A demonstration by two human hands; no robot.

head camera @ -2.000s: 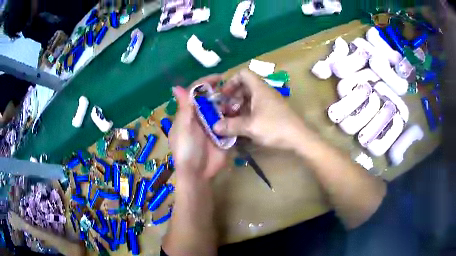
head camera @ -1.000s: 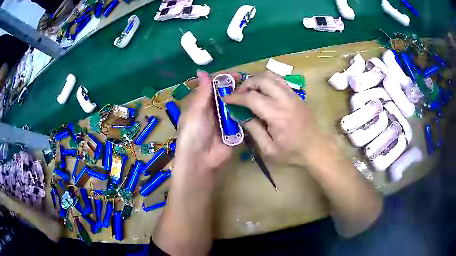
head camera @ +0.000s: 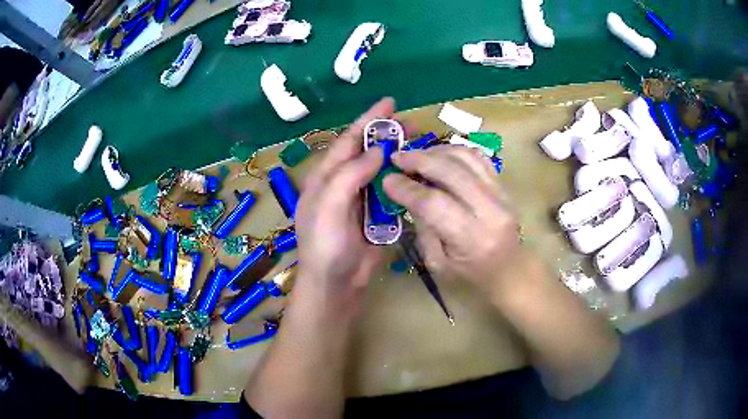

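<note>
My left hand (head camera: 332, 221) holds a white-pink plastic housing (head camera: 383, 236) upright, its open side facing me. A blue battery cell (head camera: 379, 214) lies lengthwise inside it. My right hand (head camera: 459, 209) is at the housing's right side, its fingers on a green circuit board (head camera: 397, 196) over the cell. The tips of both hands meet near the upper part of the housing and partly hide the cell and board. Dark pointed tweezers (head camera: 430, 282) show below my right hand, pointing down; whether the hand holds them I cannot tell.
A battery-and-board pile (head camera: 171, 266) lies left on the bench, a housing pile (head camera: 611, 214) right. A white block (head camera: 460, 118) and green piece (head camera: 485, 141) lie behind my right hand. Housings lie on the green belt (head camera: 410, 78). Another person's forearm (head camera: 49, 348) is at lower left.
The housing has turned from tilted to upright. The green board has come into sight at my right fingers, and my left fingers have moved onto the cell. Belt items have shifted left in view.
</note>
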